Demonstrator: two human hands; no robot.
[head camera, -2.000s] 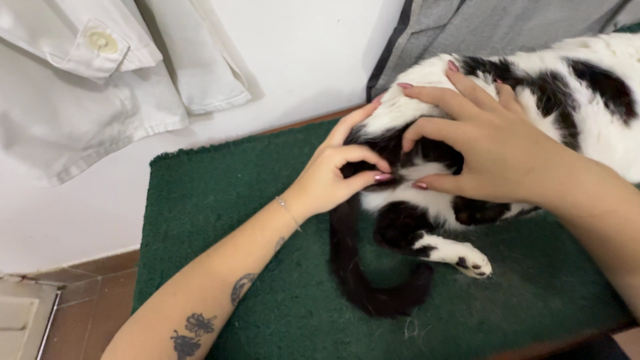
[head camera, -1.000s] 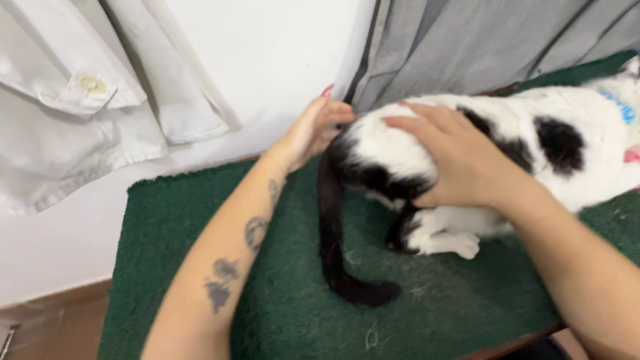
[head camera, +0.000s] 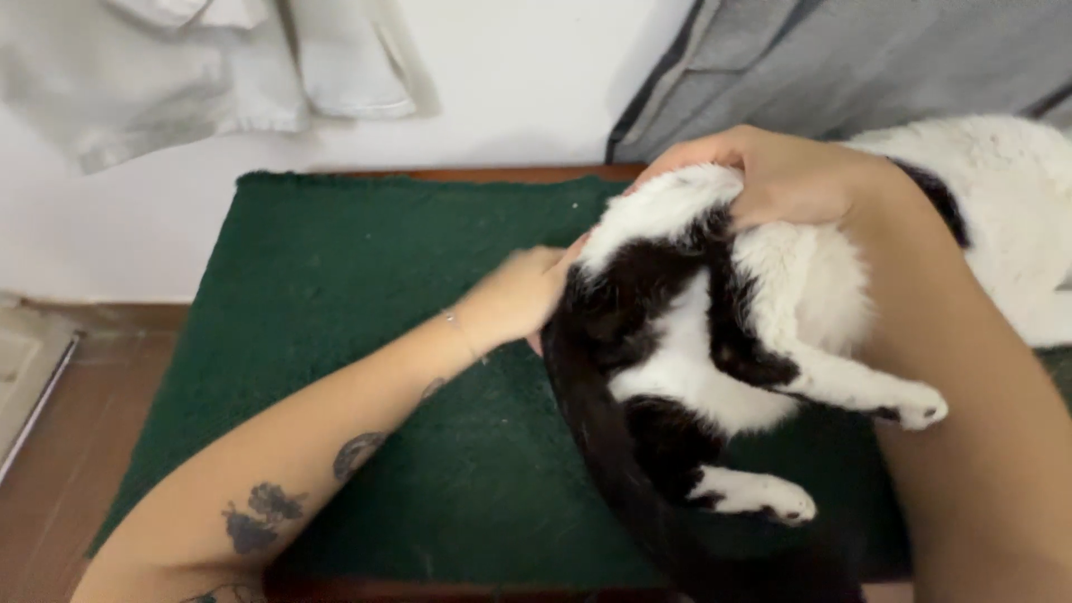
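A black-and-white cat (head camera: 662, 310) lies on a green textile mat (head camera: 352, 251), its hind legs pointing toward the lower right and its dark tail (head camera: 595, 419) curving down to the bottom edge. My right hand (head camera: 779, 176) grips the cat's upper hind leg and hip from above, thumb against the white fur. My left hand (head camera: 532, 289), slightly blurred, lies against the rump near the tail base, with its fingertips partly hidden behind the cat. The cat's head is out of view.
The mat covers a table with a reddish-brown wooden edge (head camera: 502, 174) against a white wall. A white garment (head camera: 167, 84) hangs at upper left, and grey fabric (head camera: 854, 67) hangs behind the cat. Brown floor (head camera: 100, 410) shows at lower left.
The cat's hindquarters are now lifted and turned, with both hind legs in sight. My left hand has moved from behind the rump to beside the tail base.
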